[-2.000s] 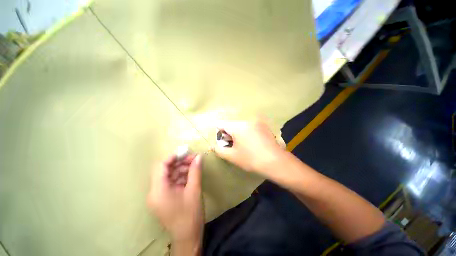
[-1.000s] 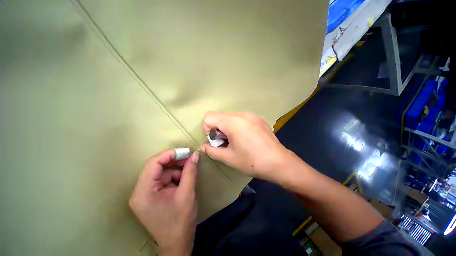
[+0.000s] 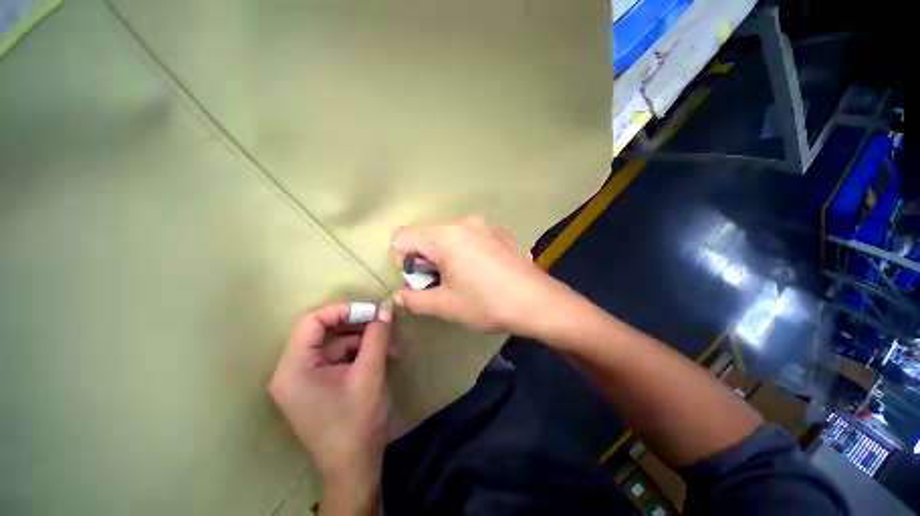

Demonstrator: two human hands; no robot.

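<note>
A large beige leather or faux-leather panel (image 3: 202,252) fills most of the view, with a stitched seam (image 3: 264,179) running diagonally down to my fingertips. My left hand (image 3: 338,373), with a white band of finger tape (image 3: 362,312) on one finger, pinches at the seam with thumb and forefinger. My right hand (image 3: 469,277) is curled beside it, its fingertips nearly touching the left ones at the seam. It holds a small dark, round-ended thing with something white (image 3: 419,272) in its fingers. What lies between the fingertips is too small to tell.
A white table edge (image 3: 671,76) with a blue tray (image 3: 646,30) is at the upper right. A grey metal frame leg (image 3: 789,96) stands beyond it. The dark floor has a yellow line (image 3: 595,217). Blue bins (image 3: 863,191) and cardboard boxes (image 3: 777,393) are at the right.
The blurred hands have come closer together at the seam and are now steady there. Both hands and the panel have shifted slightly left in view.
</note>
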